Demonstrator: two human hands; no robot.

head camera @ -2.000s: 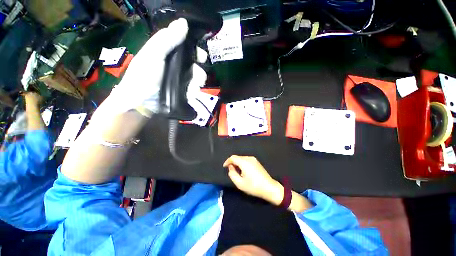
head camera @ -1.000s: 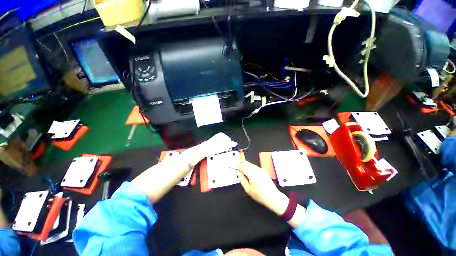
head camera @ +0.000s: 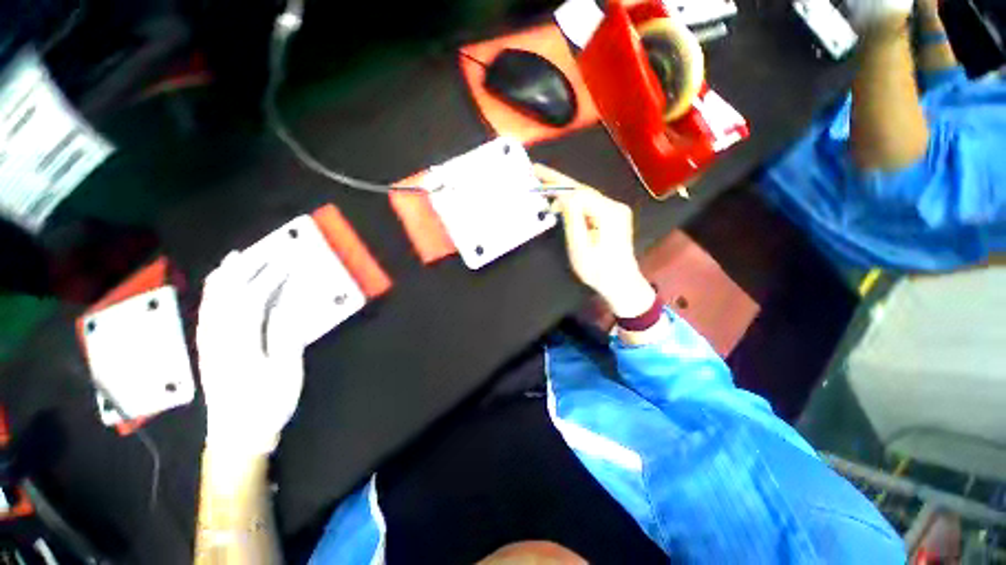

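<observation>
A white box (head camera: 491, 210) with dark corner feet lies on an orange-red pad (head camera: 424, 226). A thin grey cable (head camera: 331, 172) runs from the back onto this box. My right hand (head camera: 601, 237), bare, is at the box's right edge, fingertips closed on the thin dark end of the cable. My left hand (head camera: 252, 359), in a white glove, is blurred and lies over the left part of the middle white box (head camera: 320, 276); its fingertips blend with the box, so its grip is unclear. A third white box (head camera: 141, 355) lies further left with a thin lead across its corner.
A black mouse (head camera: 532, 87) sits on an orange-red pad (head camera: 482, 97) behind the right box. A red tape dispenser (head camera: 638, 116) with a pale yellow roll stands right of it. A printed white paper (head camera: 42, 144) hangs at upper left. Another person's arm (head camera: 891, 121) shows at upper right.
The view has turned to the right. My right hand has moved from the middle box to the right box, where a cable now lies. My left hand stays by the middle box.
</observation>
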